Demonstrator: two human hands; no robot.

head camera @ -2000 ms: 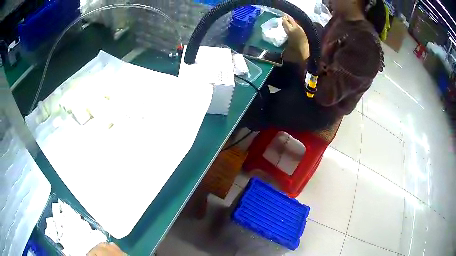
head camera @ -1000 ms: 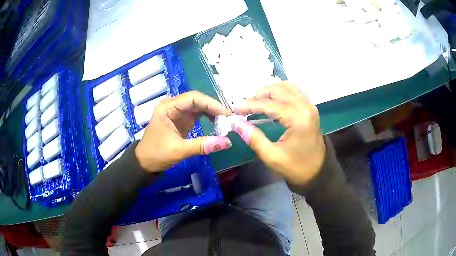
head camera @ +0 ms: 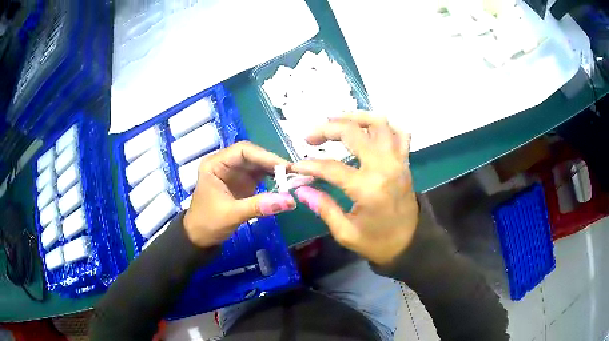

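Observation:
A small white fitting (head camera: 281,177) is held between my two hands, above the green bench. My left hand (head camera: 230,190) pinches it between the fingertips and the thumb, which has a pink cot. My right hand (head camera: 370,190) is at the fitting's right side, its pink-cotted thumb and forefinger close around a small whitish part (head camera: 299,181); its outline is unclear. Blue blister trays with white housings (head camera: 193,143) lie to the left. A slim rod (head camera: 234,271) and a small whitish piece (head camera: 265,262) lie at the near end of the closer tray.
A clear parts box (head camera: 274,115) heaped with white pieces stands beyond my hands. A white liner sheet (head camera: 427,86) with pale pieces lies to the right. A pale sheet (head camera: 200,53) lies at the back left. A blue crate (head camera: 524,241) and red stool (head camera: 567,190) stand at right.
The view has swung from the right bench and other worker to my hands. Since one second ago, the fitting has turned and shows more between my fingers, and my hands have shifted slightly left and down.

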